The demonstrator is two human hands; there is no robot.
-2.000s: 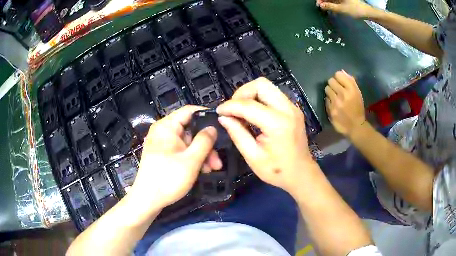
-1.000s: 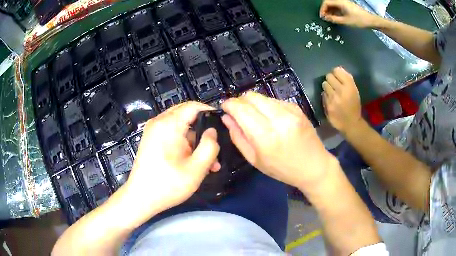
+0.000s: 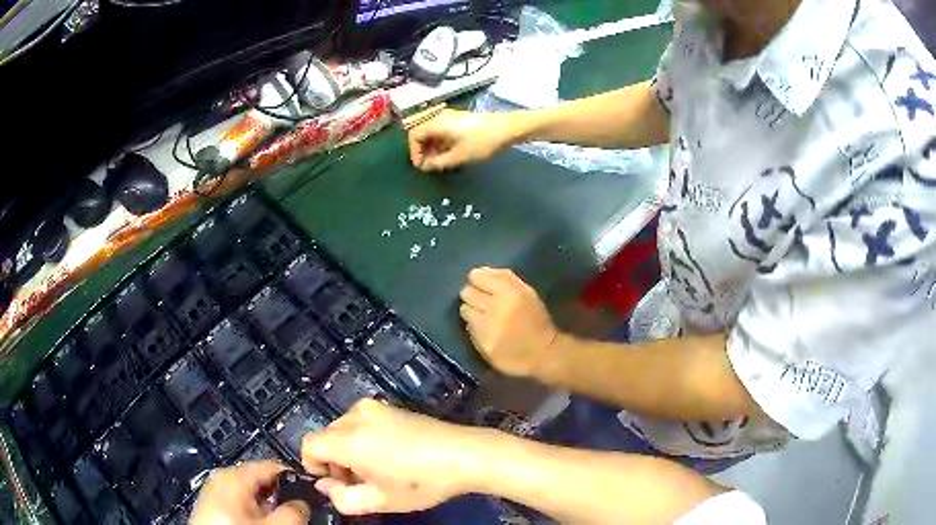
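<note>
My left hand is at the bottom edge, partly cut off, gripping a black plastic housing that is mostly hidden by fingers. My right hand is beside it, its bent fingertips touching the housing's top end. Whether it pinches a small part there cannot be told. Both hands are over the near edge of the black blister tray, which holds rows of black housings; one shiny pocket looks empty.
A second person in a patterned shirt sits at right, hands over the green bench. Small whitish parts lie loose between those hands. Dark rounded objects, white devices with cables and a clear bag are behind.
The view has swung up and to the right, so my hands and the tray sit lower and further left. The second person's torso and the devices behind have come into view.
</note>
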